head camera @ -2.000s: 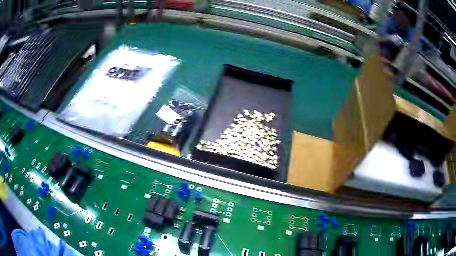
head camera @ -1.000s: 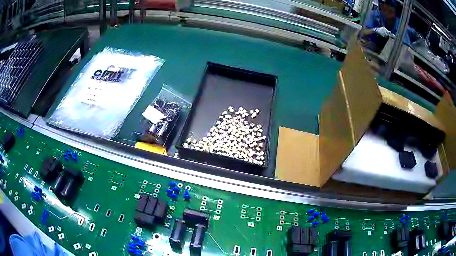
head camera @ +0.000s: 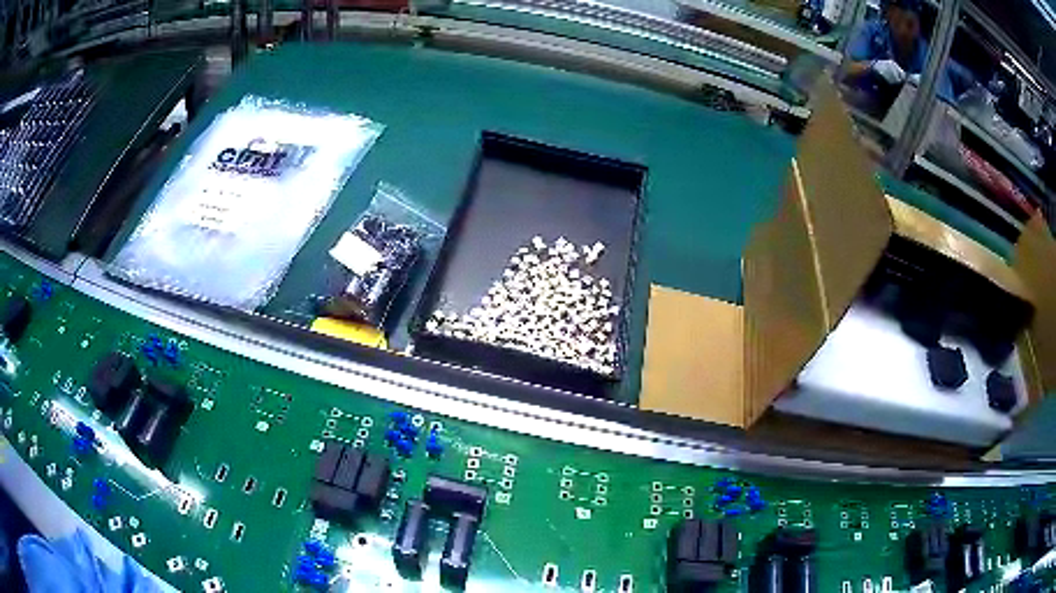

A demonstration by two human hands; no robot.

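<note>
A long green circuit board (head camera: pixel 278 405) runs along the bottom of the view. It carries black relay blocks (head camera: pixel 350 477), black cylindrical parts (head camera: pixel 460 547) and clusters of blue discs (head camera: pixel 314 564). A black tray (head camera: pixel 510 191) lies behind the board, with a loose pile of small cream-white pieces (head camera: pixel 544 307) in its near part. Neither of my hands is in view. Only light-blue cloth (head camera: pixel 72 565), perhaps my sleeve, shows at the bottom left edge.
Behind the pale rail (head camera: pixel 544 422) are a large printed plastic bag (head camera: pixel 249 203), a small zip bag (head camera: pixel 376 264), a yellow item (head camera: pixel 351 332), an open carton (head camera: pixel 698 357) with black blocks, and a dark rack (head camera: pixel 122 151). A person (head camera: pixel 892 52) is at the far right.
The view has steadied and shifted, so the tray, bags and carton appear further left than two seconds ago. Nothing is seen moving on the board or in the tray.
</note>
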